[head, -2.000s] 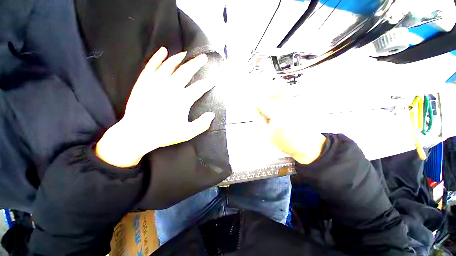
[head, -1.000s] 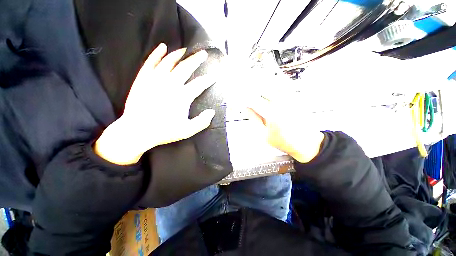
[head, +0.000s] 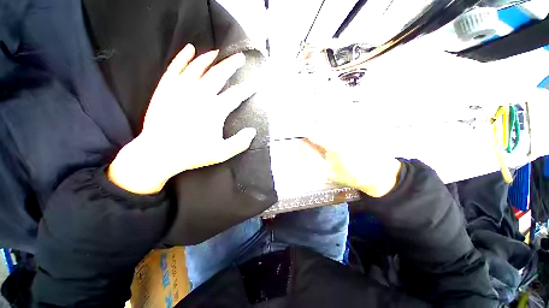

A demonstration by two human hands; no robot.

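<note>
A dark garment (head: 210, 192) lies over the left of the white table, its right edge near the needle area (head: 346, 66). My left hand (head: 186, 126) lies flat on the garment with fingers spread, holding nothing. My right hand (head: 355, 165) is on the table right of the garment edge. Glare washes out its fingers, so I cannot tell whether they hold anything. The white sewing machine (head: 415, 36) stands at the top right, also largely washed out.
Scissors with yellow and green handles (head: 512, 129) lie at the table's right end. A measuring tape strip (head: 307, 202) runs along the front edge. A cardboard box (head: 162, 277) is below left. A dark cloth pile (head: 490, 210) is at right.
My left hand and the garment appear slightly higher and further left in the view. My right hand has shifted slightly right and down against the garment edge.
</note>
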